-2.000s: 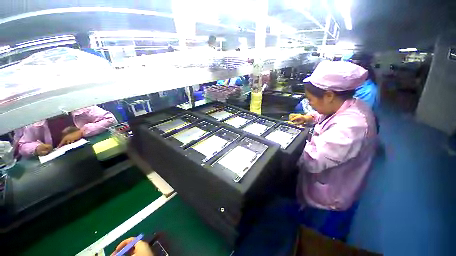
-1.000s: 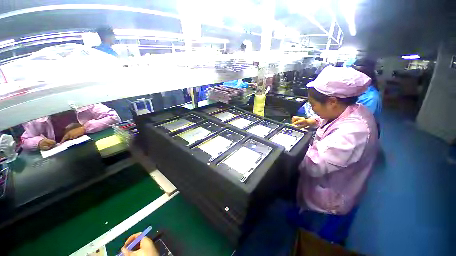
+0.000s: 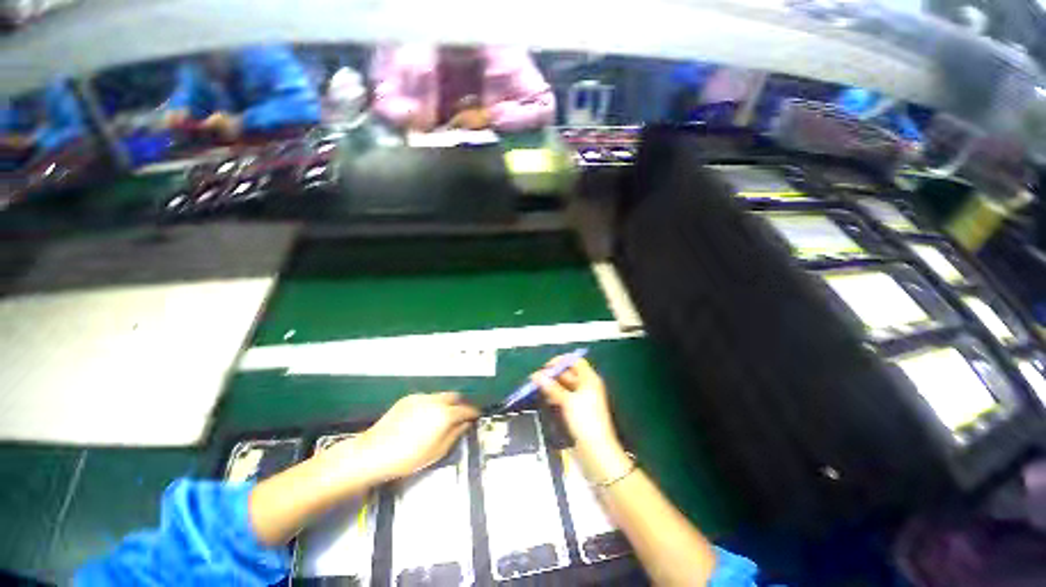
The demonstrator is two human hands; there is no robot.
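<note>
A black foam tray (image 3: pixel 383 505) lies in front of me with a row of several phone housings (image 3: pixel 522 505), white centres and black upper ends. My right hand (image 3: pixel 583 404) holds slim blue-purple tweezers (image 3: pixel 548 376), pointing left and down to the top of a housing. A thin band circles that wrist. My left hand (image 3: pixel 422 433) is bent over the housing tops, its fingertips close to the tweezer tip. Whether it pinches something small cannot be told; the picture is blurred. A white liner strip (image 3: pixel 396 358) lies beyond the tray, along the white edge.
Tall stacked foam trays (image 3: pixel 746 310) with phones on top stand at the right. A large off-white board (image 3: pixel 126 355) lies at the left. A recessed green belt (image 3: pixel 436 300) runs beyond the white edge. People in pink (image 3: pixel 522 92) and blue smocks (image 3: pixel 275 86) sit opposite.
The view has swung left and down, from the stacked trays and the coworker in pink to the working tray. My left hand has come into view; my right hand shows fully, still holding the tweezers.
</note>
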